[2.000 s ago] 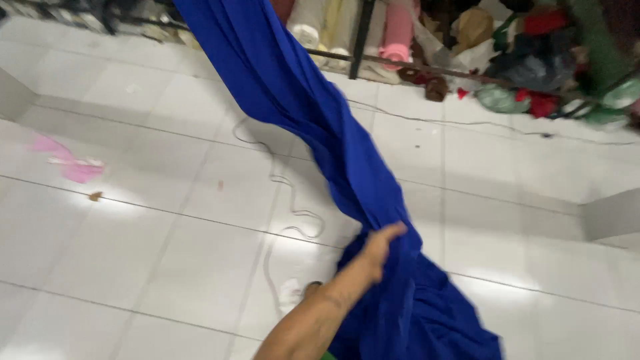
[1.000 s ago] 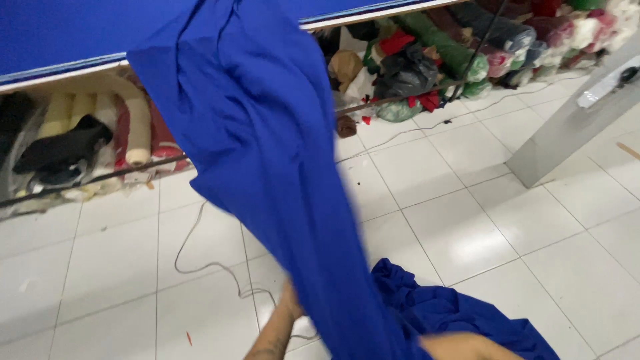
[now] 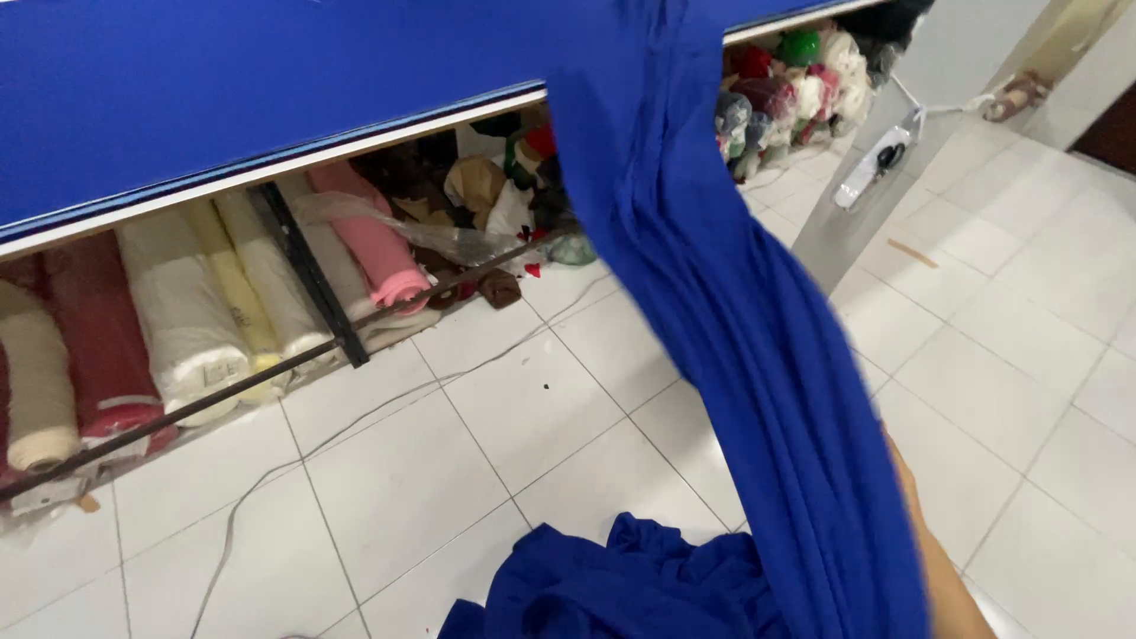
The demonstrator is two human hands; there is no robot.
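A long length of blue fabric (image 3: 710,293) hangs in folds from the edge of a table spread with flat blue cloth (image 3: 266,80). It runs down to the lower right. Behind its right edge is my right hand (image 3: 898,453), mostly hidden by the fabric, with the forearm reaching to the bottom right corner; its fingers cannot be made out. A crumpled heap of the blue fabric (image 3: 621,581) lies on the floor at the bottom centre. My left hand is out of view.
Rolls of cloth, among them a pink roll (image 3: 377,240) and a white roll (image 3: 182,302), lie under the table behind a dark metal rail (image 3: 240,386). A thin cable (image 3: 355,422) crosses the tiled floor. A grey pillar (image 3: 874,169) holding a power strip stands at right.
The view has swung considerably. A hand seen left of the hanging fabric one second ago is out of sight, and an arm now shows along the fabric's right side.
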